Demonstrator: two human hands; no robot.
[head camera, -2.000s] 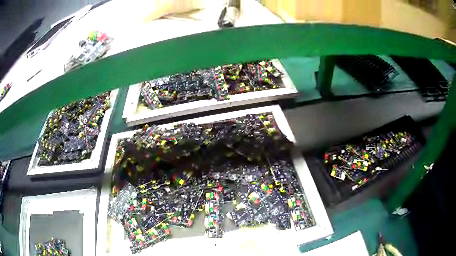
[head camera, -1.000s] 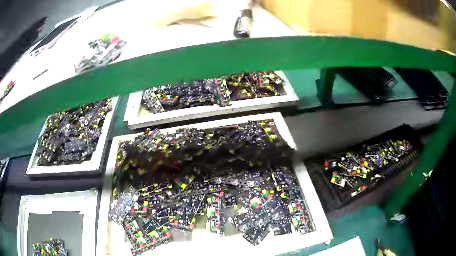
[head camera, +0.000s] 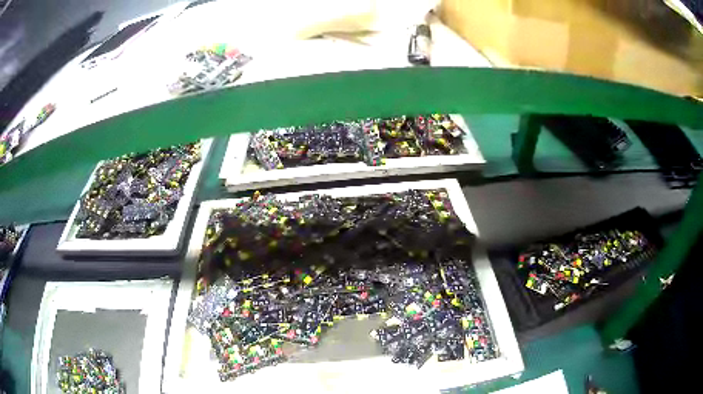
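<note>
Neither of my hands is in the picture. Nearest in front of me is the large white-framed centre tray (head camera: 497, 315), heaped with small dark circuit boards (head camera: 281, 304) with red, green and yellow parts. A bare grey-brown patch shows near its front edge, between boards on the left and right. A blurred dark band crosses the middle of the heap. The front-left white-framed tray (head camera: 48, 327) holds a small pile of boards (head camera: 91, 374).
Back-left tray (head camera: 127, 245) and back-centre tray (head camera: 354, 173) hold boards. A black bin (head camera: 539, 312) at right holds loose boards. A green beam (head camera: 347, 91) crosses the view, with a post on the right. A white sheet (head camera: 539, 385) lies front right; a cardboard box (head camera: 555, 38) stands above.
The view has shifted, so most things sit further right. The board strip at the centre tray's front middle is gone, and the bare patch there is wider. The yellowish tool at bottom right has almost left the picture.
</note>
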